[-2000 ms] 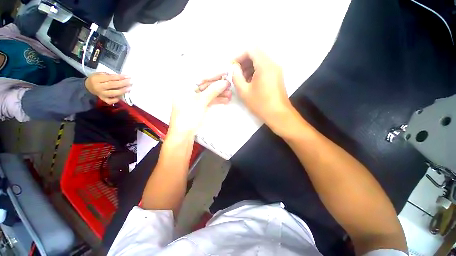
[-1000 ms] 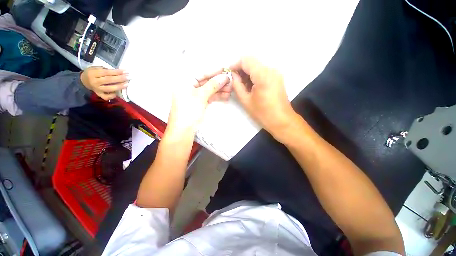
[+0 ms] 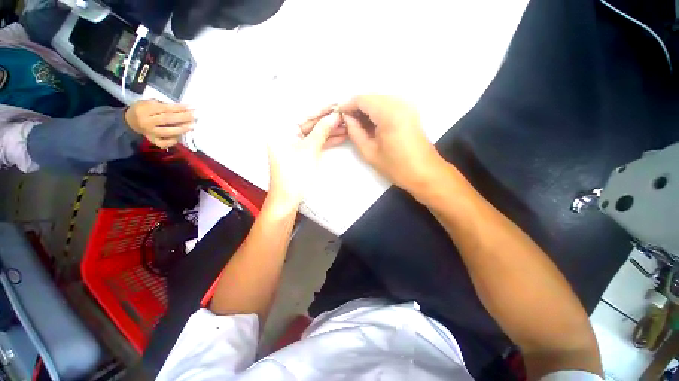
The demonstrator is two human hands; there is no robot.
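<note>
My left hand (image 3: 298, 152) and my right hand (image 3: 387, 138) meet fingertip to fingertip over the white table (image 3: 342, 201). A tiny metal part (image 3: 339, 114) is pinched between the fingertips of both hands. It is mostly hidden by the fingers, and its exact shape cannot be told. A large black fabric panel (image 3: 521, 156) lies to the right of my right hand and hangs over the table's front edge.
The grey sewing head (image 3: 645, 193) is at the right, with a shiny metal part (image 3: 587, 199) beside it. Another person's hand (image 3: 160, 123) rests at the table's left edge. A red basket (image 3: 123, 260) stands below left. A grey-black machine unit (image 3: 156, 67) is at the upper left.
My left hand has shifted slightly right. The brass glint seen at the fingertips one second ago is now mostly covered by the fingers. My right hand keeps nearly the same place.
</note>
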